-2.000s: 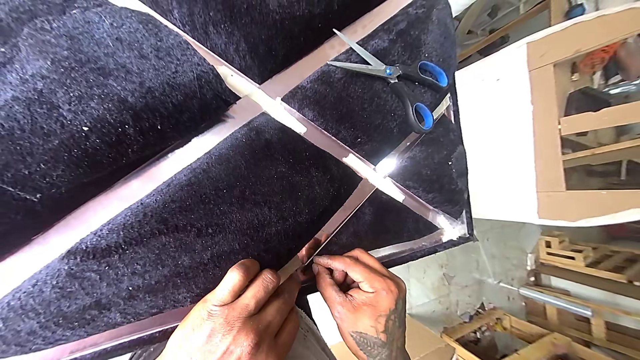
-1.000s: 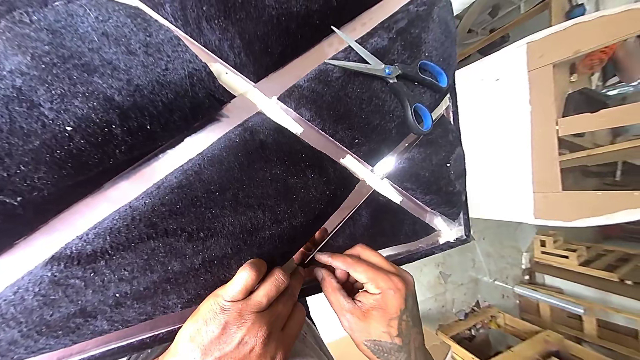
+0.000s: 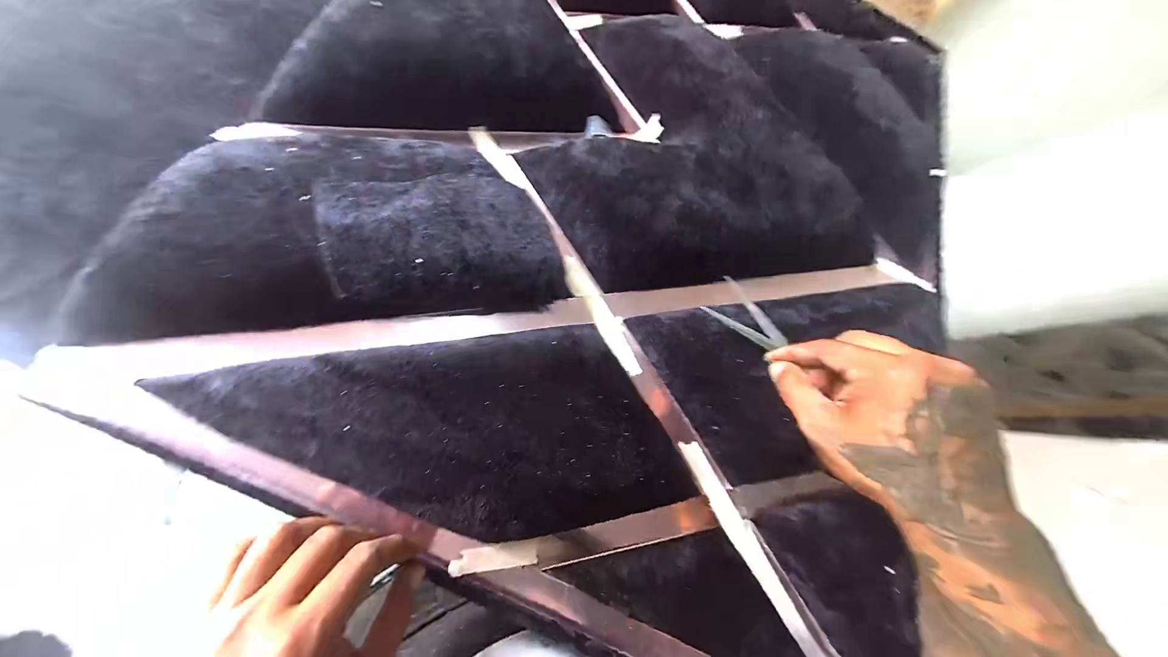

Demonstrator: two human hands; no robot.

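Dark plush fabric [image 3: 438, 438] lies in padded panels, with shiny pinkish strips [image 3: 338, 338] crossing between them and short pieces of pale tape on the strips. My right hand [image 3: 849, 392] is over the fabric at the right, thumb and fingertips at the pivot of the scissors [image 3: 757, 319]. Their blades point up and left, parted; the handles are hidden by the hand, so whether it grips them is unclear. My left hand [image 3: 319, 575] rests at the lower edge, fingertips against the strip along the border; what lies under its fingers is hidden.
At the right of the padded piece is a bright white surface [image 3: 1049, 210]. A blurred grey area with a brown edge lies below it, beside my right forearm. Under the lower border, a dark curved object [image 3: 456, 620] partly shows.
My hands were together at the lower edge; now they are far apart, the right one at the scissors, which lay untouched before. The view has shifted and turned strongly.
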